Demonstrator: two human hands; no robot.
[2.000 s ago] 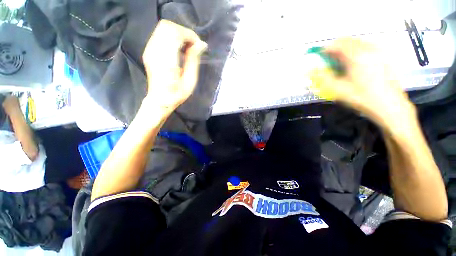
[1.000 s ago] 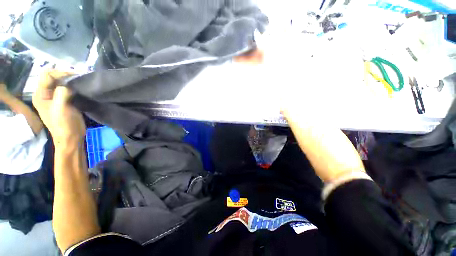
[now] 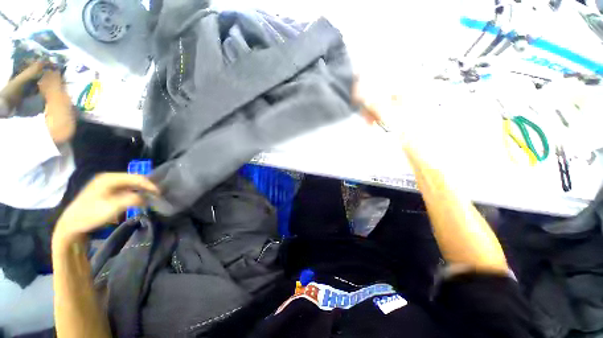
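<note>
A large dark grey garment [image 3: 244, 92] lies over the left part of the white table and hangs over its front edge. Its folded edge runs diagonally between my hands. My left hand [image 3: 109, 201] is at the lower left, below the table edge, with its fingers closed on the garment's near end. My right hand [image 3: 375, 109] is at the garment's right end above the table; glare washes out its fingers, and they touch or hold the cloth there.
Scissors with green and yellow loops [image 3: 529, 140] and black thread snips [image 3: 563, 168] lie on the table [image 3: 423, 148] at right. Blurred metal parts and a blue strip [image 3: 555, 53] are beyond. More grey garments [image 3: 198, 284] lie below. A blue crate [image 3: 274, 191] is under the table. Another person's arm [image 3: 58, 105] shows at left.
The scissors left my right hand after the first frame and lie on the table. Since the second frame, my left hand has moved down and slightly right, bringing the cloth edge from near level to diagonal.
</note>
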